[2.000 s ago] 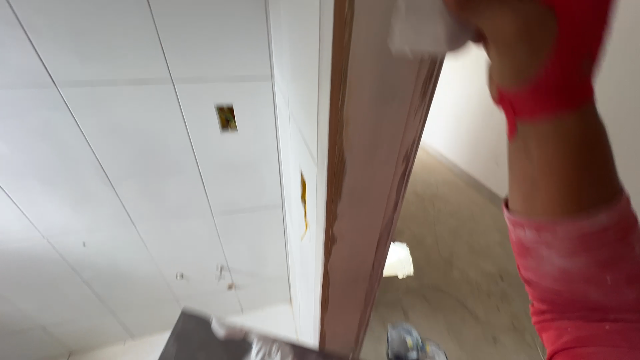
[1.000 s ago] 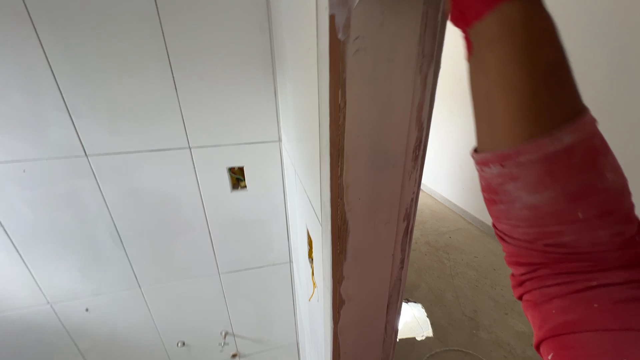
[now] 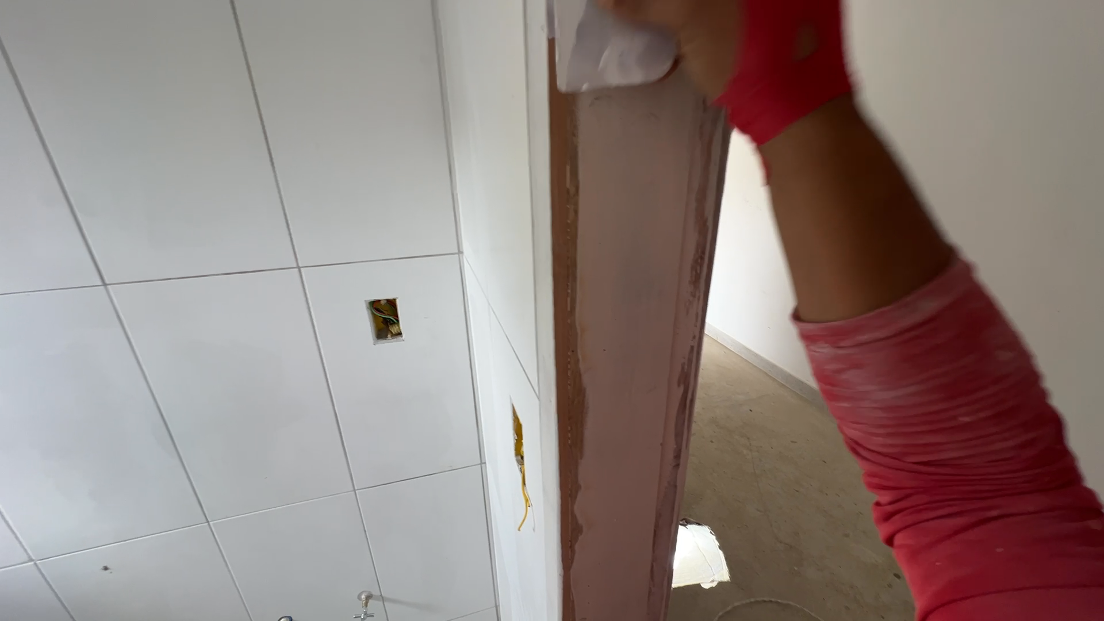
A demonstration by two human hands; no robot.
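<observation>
My right hand (image 3: 703,43), with a red wrap around the palm and wrist, is at the top edge of the head view. It holds a pale, flat, translucent blade, likely a scraper (image 3: 604,65), laid against the upper end of the door-opening jamb (image 3: 638,328). Wet-looking whitish compound shows on the blade. The jamb has a smooth pinkish-grey coat, with an orange-brown strip (image 3: 565,216) along its left edge and uneven darker patches along the right. A dusty red sleeve covers my forearm. The hand's fingers are partly cut off by the frame. My left hand is out of view.
White tiled wall (image 3: 233,379) stands left, with an open electrical box (image 3: 385,320) showing wires. Yellow wire hangs from a second wall opening (image 3: 518,435). A small tap (image 3: 364,608) is low on the tiles. Right of the jamb lie a concrete floor (image 3: 768,483) and a white piece (image 3: 700,555).
The view has shifted. A dark flat tool with whitish material, at the bottom two seconds ago, is out of view. My right hand, out of frame one second ago, shows again with the blade at the jamb's top.
</observation>
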